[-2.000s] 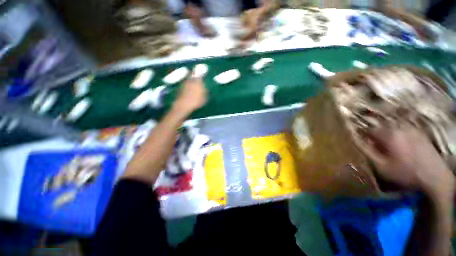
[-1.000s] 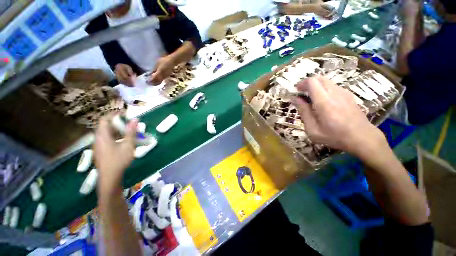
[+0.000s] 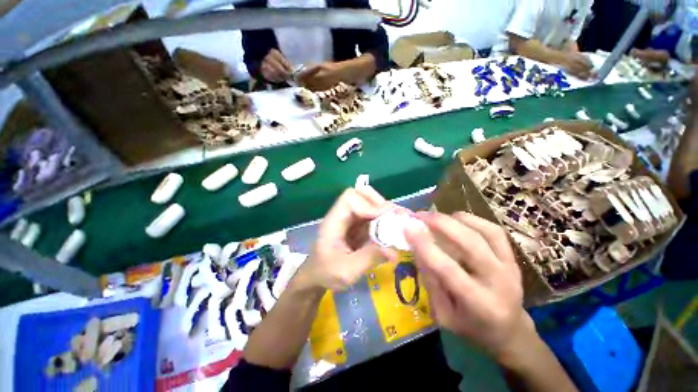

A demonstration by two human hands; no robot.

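My left hand (image 3: 344, 241) and my right hand (image 3: 474, 276) meet in front of me over the printed mat. Both grip a small white curved unit (image 3: 392, 230) between the fingertips. The fingers cover much of it, and I cannot tell whether a cover is on it. A pile of white open housings (image 3: 233, 291) with green and blue parts lies on the mat left of my hands. The large carton (image 3: 490, 222) of beige covers (image 3: 536, 222) stands at the right.
The green conveyor belt (image 3: 314, 195) runs across with white units (image 3: 259, 194). A black loop (image 3: 406, 283) lies on yellow print. The blue tray (image 3: 30, 344) is at lower left, a blue stool (image 3: 605, 344) at lower right. People's hands (image 3: 325, 74) work across the belt.
My right hand has left the carton and moved left. My left hand has come back from over the belt. Both now hold one unit together. The view has turned.
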